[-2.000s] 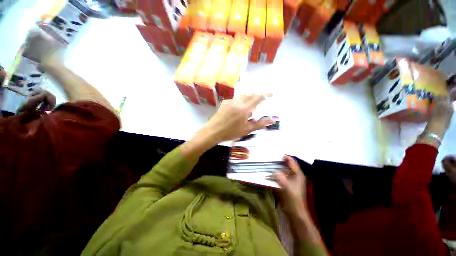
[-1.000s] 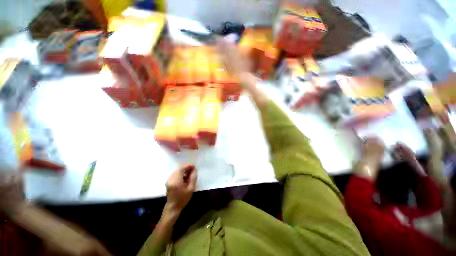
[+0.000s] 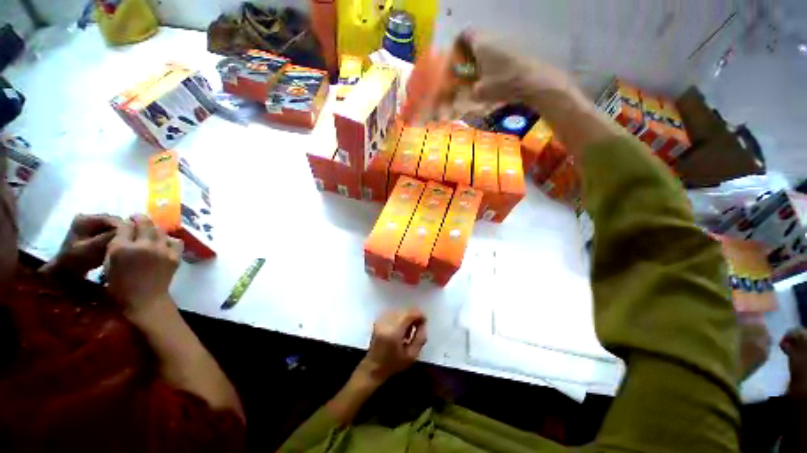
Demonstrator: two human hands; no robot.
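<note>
My right hand [image 3: 504,75] is reached far over the table, blurred, at an orange retail box [image 3: 431,81], also blurred, which it appears to grip above the back row. My left hand [image 3: 395,343] rests at the table's front edge, fingers curled, with nothing visible in it. Three orange boxes [image 3: 423,232] lie side by side in the middle. Behind them is a row of orange boxes [image 3: 456,157], with a box [image 3: 365,115] standing higher at its left end.
White sheets [image 3: 531,310] lie right of the boxes. A yellow-green stick [image 3: 242,283] lies left. A worker in dark red [image 3: 115,354] handles a box [image 3: 180,203] at left. A bottle [image 3: 399,37] stands at the back. Another worker's hand [image 3: 754,347] is at right.
The box seen between my hands two seconds ago is gone from the front edge. My right hand has reached to the back. My left hand has closed and stays near the edge. The view has turned.
</note>
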